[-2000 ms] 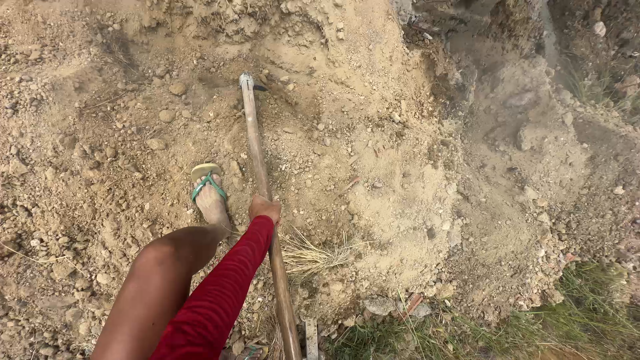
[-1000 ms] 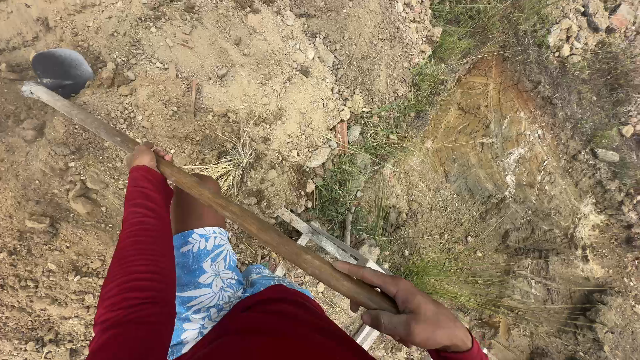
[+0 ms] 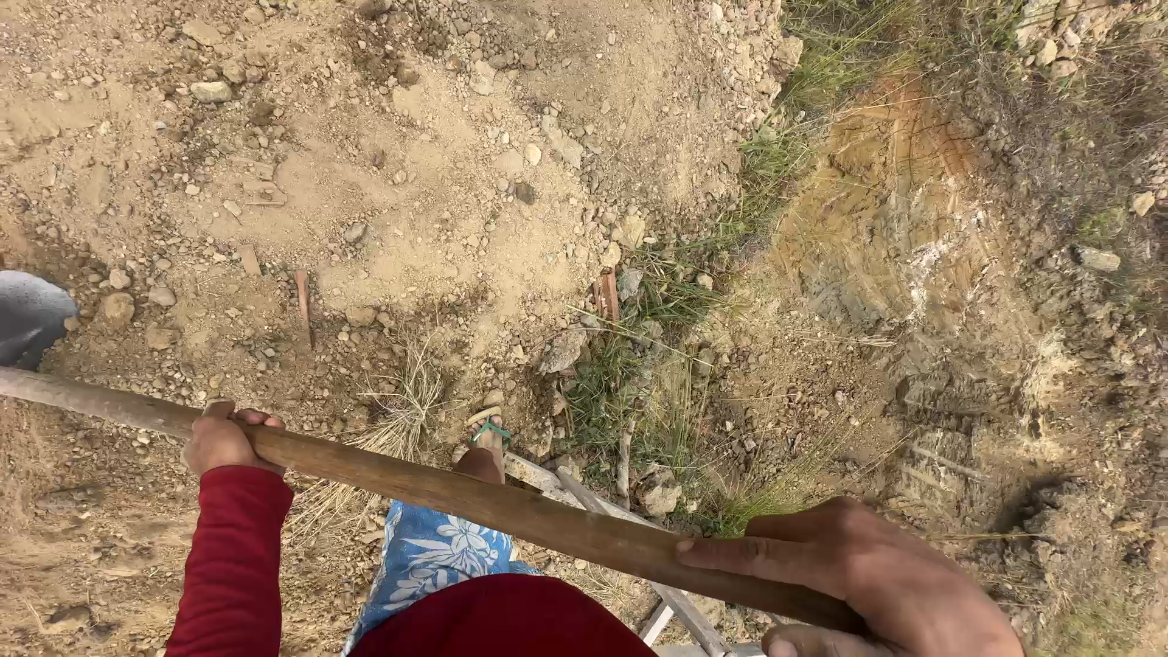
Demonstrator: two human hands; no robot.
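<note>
A hoe's long wooden handle (image 3: 511, 518) slants across the lower part of the view, from the left edge down to the right. Its grey metal blade (image 3: 32, 315) lies against the dirt at the left edge, partly out of frame. Around the handle toward the blade end, my left hand (image 3: 226, 440) is closed. My right hand (image 3: 876, 575) grips the handle near its other end, its index finger stretched along the wood.
Loose, stony soil (image 3: 411, 182) slopes around me. My sandaled foot (image 3: 490, 436) stands beside dry grass (image 3: 406, 411). Wooden slats (image 3: 593, 497) lie below the handle. Green grass (image 3: 675, 301) borders an eroded, orange-brown bank (image 3: 876, 210) on the right.
Two seconds ago one hand was seen on the handle, with the hoe head at upper centre; now both hands hold it and the blade is at the left. The view has shifted.
</note>
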